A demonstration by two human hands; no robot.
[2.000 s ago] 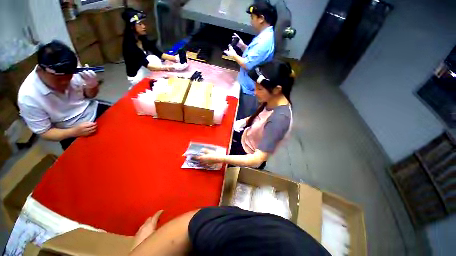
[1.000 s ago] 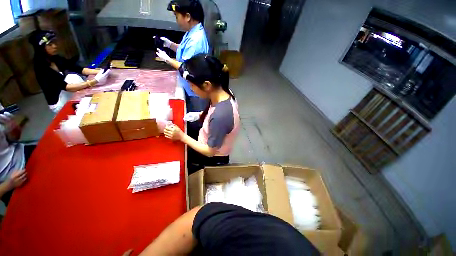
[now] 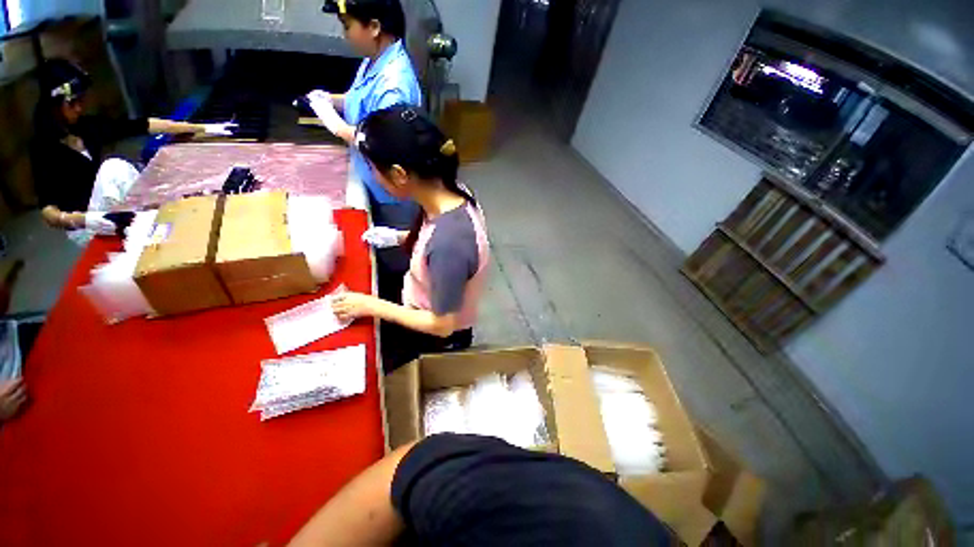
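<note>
A small pile of whitish bubble bags [image 3: 310, 380] lies on the red cloth [image 3: 171, 427] in front of me. Just behind it, the hand of a person at the right table edge is on a single bubble bag [image 3: 307, 323]. My bare forearm and dark sleeve cross the bottom of the view, and the arm runs down out of the picture. My left hand and my right hand are not visible; the frame's lower edge cuts them off.
Two small inner cartons [image 3: 219, 251] stand mid-table between whitish empty bags [image 3: 312, 237]. Open cartons holding white bagged items [image 3: 486, 411] stand beside the table at the right. Several people are around the table. A wooden pallet [image 3: 780, 262] leans on the right wall.
The view has swung right since the first frame. The person at the right edge let go of the pile, reached to the small cartons, and now has a single bag behind the pile. My hand has left view.
</note>
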